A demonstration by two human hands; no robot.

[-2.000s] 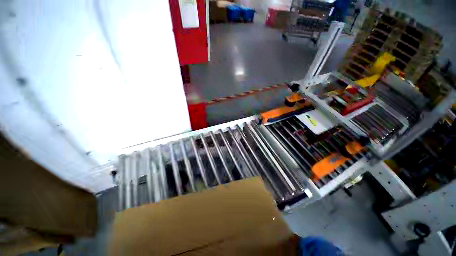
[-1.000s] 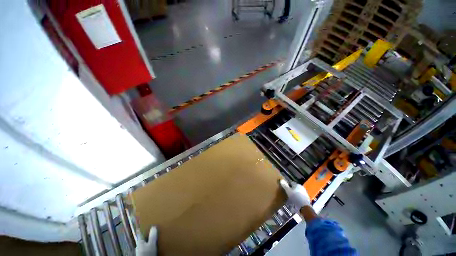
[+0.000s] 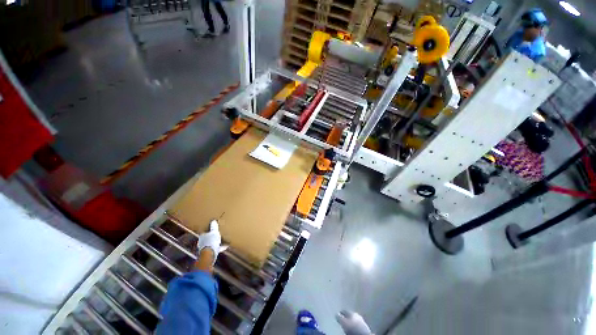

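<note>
A large flat-topped brown carton [image 3: 238, 196] lies on the roller conveyor [image 3: 140, 262], its far end between the orange side guides [image 3: 308, 195] of the carton sealer [image 3: 353, 147]. My left hand [image 3: 210, 237], in a white glove, is at the carton's near edge with the thumb out, gripping nothing. My right hand [image 3: 353, 322], in a white glove, is low at the bottom edge, right of the conveyor, blurred and partly cut off. A white paper sheet [image 3: 282, 159] with a yellow pen or cutter [image 3: 271, 150] shows over the carton's far end.
A white machine panel [image 3: 470, 124] stands at the right, with a black-based post [image 3: 447, 236] beside it. A person in blue [image 3: 530, 42] is at the upper right. Wooden pallets [image 3: 304, 26] stand behind the sealer. A red object [image 3: 85, 196] stands left of the conveyor.
The carton has moved forward into the sealer, under the paper sheet. My right hand has left the carton and dropped beside the conveyor. My left hand is still at its near edge. The view has turned right.
</note>
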